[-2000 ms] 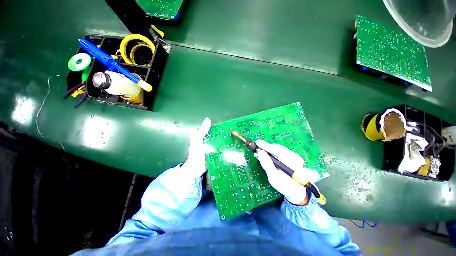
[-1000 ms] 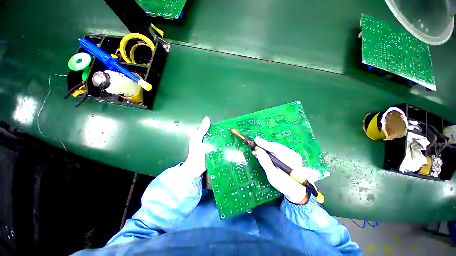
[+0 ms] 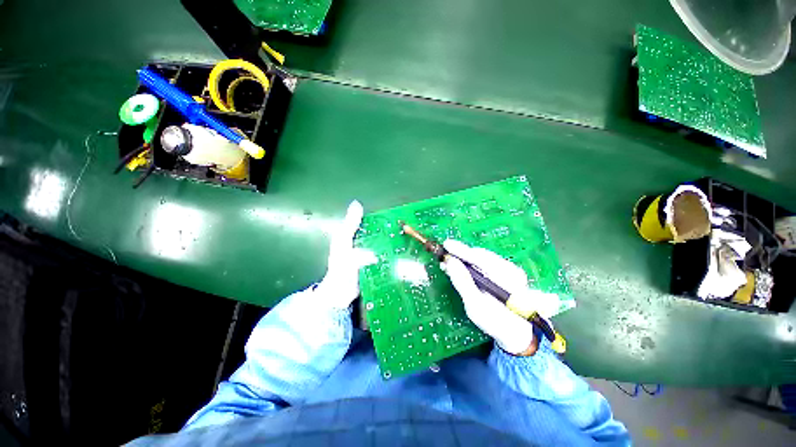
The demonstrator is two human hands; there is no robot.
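Note:
The green circuit board (image 3: 436, 323) lies tilted in front of me, solder side up with silver dots. My gloved left hand (image 3: 344, 257) holds the board at its left edge, the thumb on the top face. My gloved right hand (image 3: 497, 292) is shut on the black and yellow soldering iron (image 3: 489, 286). The brownish tip points at the board's upper left part, near the left fingers. Whether the tip touches the board I cannot tell. The left fingers under the board are hidden.
A black tray (image 3: 266, 166) at left holds a blue desoldering pump (image 3: 188, 99), a yellow wire roll (image 3: 229, 68) and a white bottle (image 3: 205, 147). At right are a yellow-black pot (image 3: 689, 216) and crumpled wipes (image 3: 723, 262). Another board (image 3: 698, 92) lies at upper right.
The iron's tip has moved slightly up and left on the board. My left hand has shifted slightly. The boards at the back have moved slightly right.

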